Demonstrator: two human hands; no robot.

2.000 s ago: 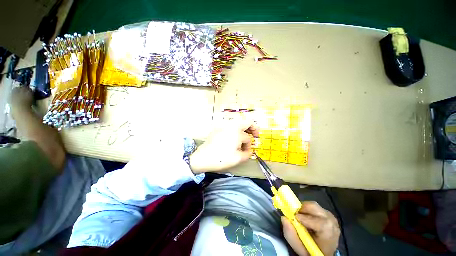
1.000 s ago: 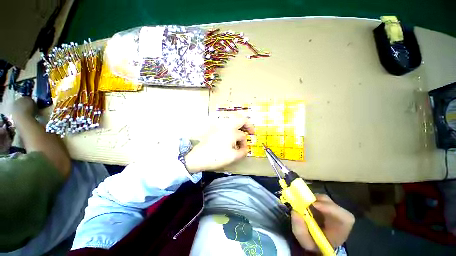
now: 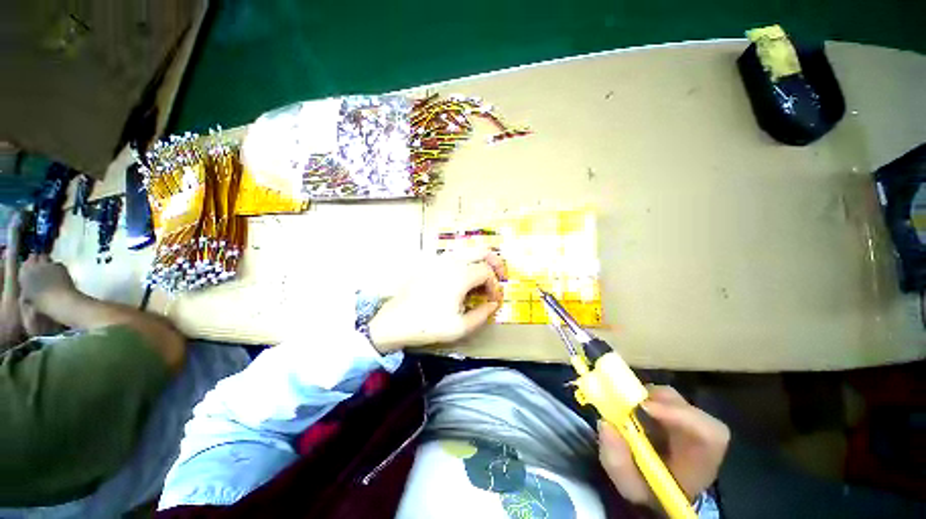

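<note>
My right hand (image 3: 665, 446) holds the yellow soldering iron (image 3: 619, 393) like a pen. Its two thin metal prongs point at the lower middle of the yellow PCB panel (image 3: 569, 266); whether the tip touches cannot be told. My left hand (image 3: 442, 302) lies at the panel's left edge with fingertips bent together; whether a lead is between them is hidden by glare and the fingers. A connector lead (image 3: 467, 234) with dark red wires lies at the panel's upper left, above my left hand.
A bag of connector leads (image 3: 371, 147) spills loose leads (image 3: 442, 127) at the back. Left of it are blank panels (image 3: 269, 198) and a stack with leads attached (image 3: 193, 218). A black stand (image 3: 792, 96) is far right, a fan (image 3: 907, 213) at the right edge. A neighbour's arm (image 3: 102, 309) is at left.
The iron's tip has moved up from beside my left fingertips onto the panel area right of them. My left hand stays at the panel's left edge. The whole view has shifted and tilted.
</note>
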